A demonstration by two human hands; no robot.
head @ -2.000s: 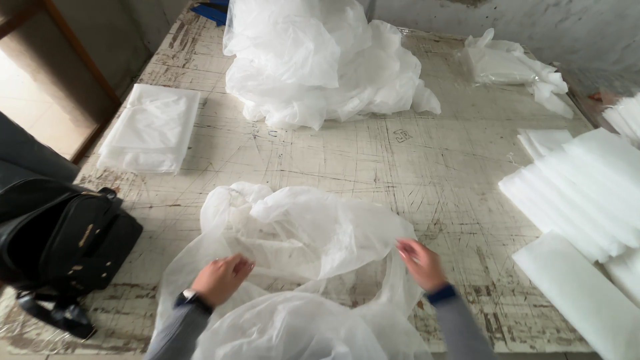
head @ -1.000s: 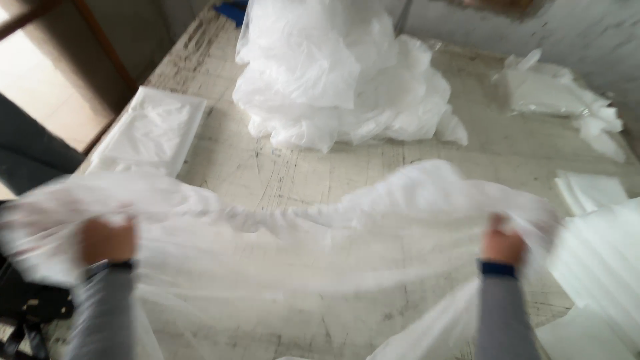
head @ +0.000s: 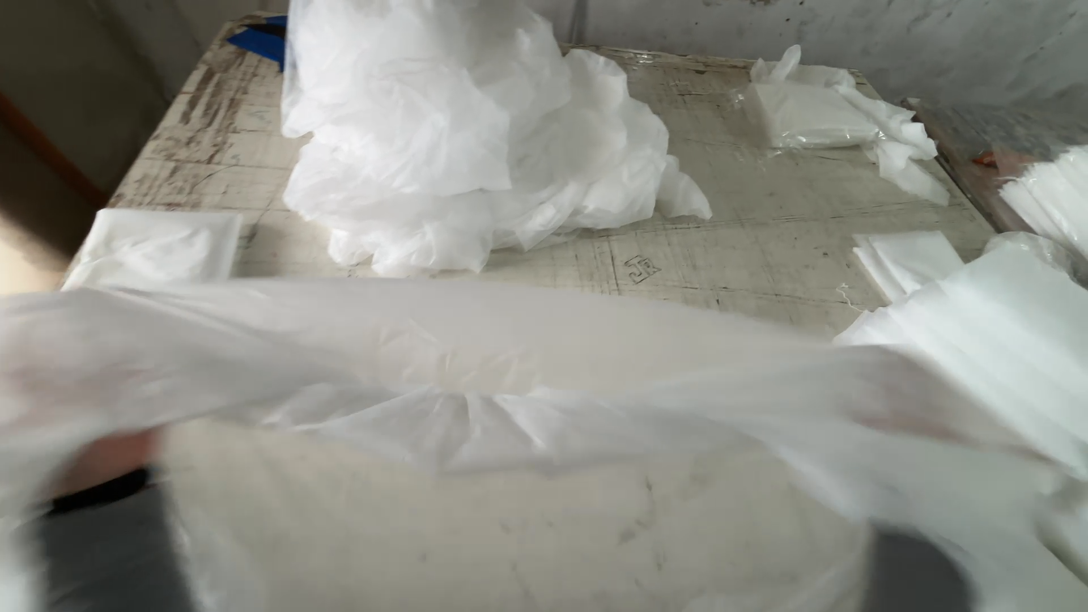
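Note:
A thin, translucent white sheet (head: pixel 476 425) stretches across the near part of the view, gathered in pleats at its middle. My left hand (head: pixel 106 463) is at the lower left, mostly covered by the sheet, with a dark band at the wrist. My right hand (head: pixel 926 421) shows only faintly through the sheet on the right, above a dark grey sleeve. The sheet is spread taut between both hands; the fingers themselves are veiled and blurred.
A large heap of crumpled white sheeting (head: pixel 476 144) stands on the scratched table (head: pixel 680 263). A folded white piece (head: pixel 161 246) lies at left, a clear-wrapped packet (head: pixel 807 110) at back right, and stacked white sheets (head: pixel 986 331) at right. Behind is a wall (head: pixel 816 34).
My hands were apart over the bunched sheet on the table, then raised and spread it wide. Now they are farther apart, with the sheet drawn over them. The view has moved closer to the heap.

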